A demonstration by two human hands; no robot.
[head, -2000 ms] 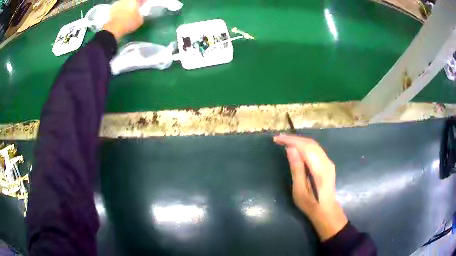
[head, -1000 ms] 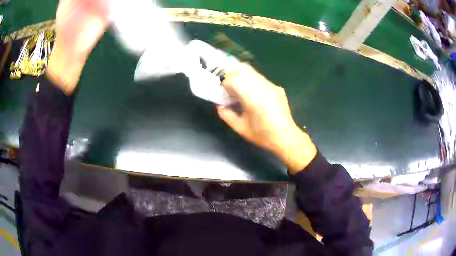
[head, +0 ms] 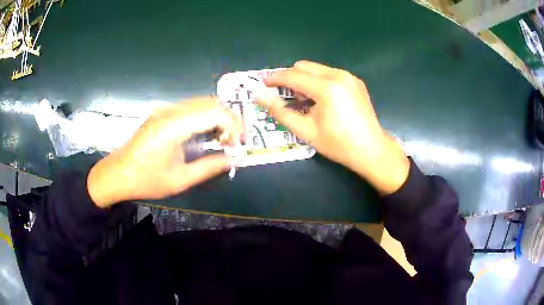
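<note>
The white socket housing (head: 280, 156) lies open side up on the dark bench in front of me. Its inner ribs, a green circuit board (head: 273, 126) and a brass strip (head: 268, 150) along its near edge show. My left hand (head: 173, 149) is at the housing's left side, thumb and fingers at its edge, slightly blurred. My right hand (head: 334, 113) reaches over the housing's right part, fingertips inside it. The black stick tool cannot be made out. The power cord in its clear plastic bag (head: 95, 130) lies left of the housing, partly behind my left hand.
Wired brass strips (head: 22, 41) lie in a pile at the far left. The belt's worn pale edge (head: 507, 50) runs across the upper right. A black coiled object (head: 537, 119) is at the right rim. The bench's near edge (head: 250, 219) is close to my body.
The housing and bagged cord have come from the belt onto the bench before me. My left hand has left the bag and moved to the housing's left side. My right hand is now over the housing.
</note>
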